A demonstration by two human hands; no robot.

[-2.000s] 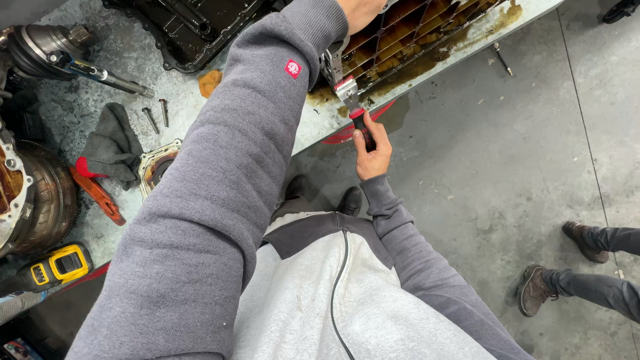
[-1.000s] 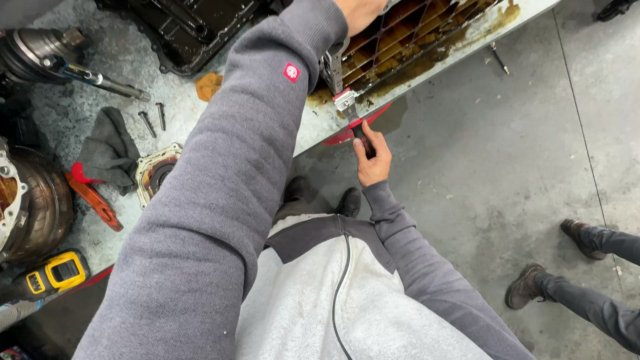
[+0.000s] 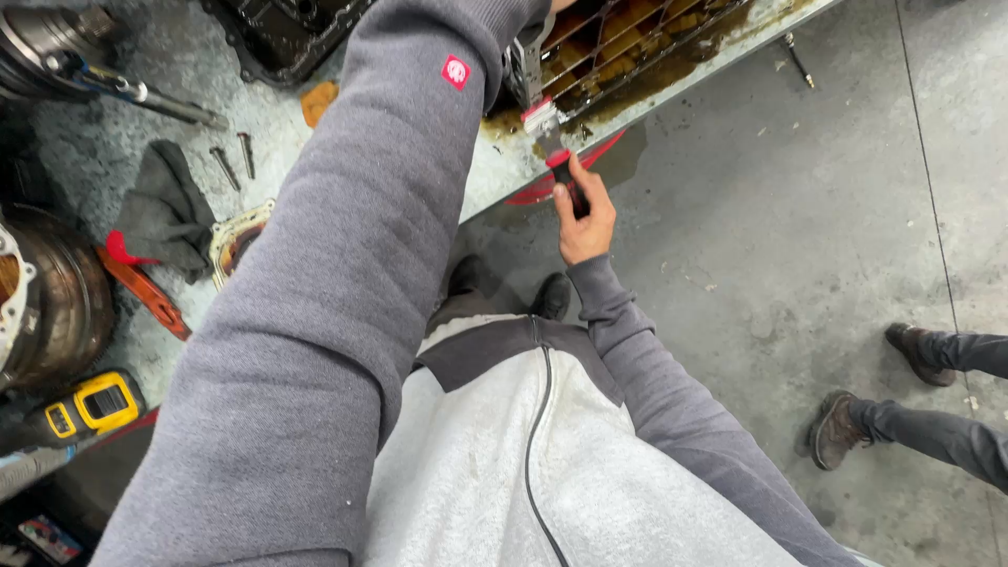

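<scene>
My right hand (image 3: 587, 216) grips the black and red handle of a scraper (image 3: 554, 146), whose whitish-smeared metal blade points up over the bench edge. The blade end is at the lower end of a metal part (image 3: 531, 71) beside my left cuff; whether they touch is unclear. My left arm reaches across the bench in a grey sleeve. Only a sliver of my left hand (image 3: 561, 5) shows at the top edge, so its fingers and any hold on the metal part are hidden. Under and beside the part lies an oily metal grate (image 3: 622, 51).
On the metal bench (image 3: 488, 169) are a black pan (image 3: 287, 39), two bolts (image 3: 236, 161), a dark glove (image 3: 167, 209), an orange-red tool (image 3: 150, 295), a round housing (image 3: 63, 299) and a yellow-black device (image 3: 102, 402). Another person's boots (image 3: 836, 429) stand at the right.
The view has shifted slightly. My left hand, partly visible at the top before, is now almost out of frame. My right hand and the scraper have moved a little farther over the bench.
</scene>
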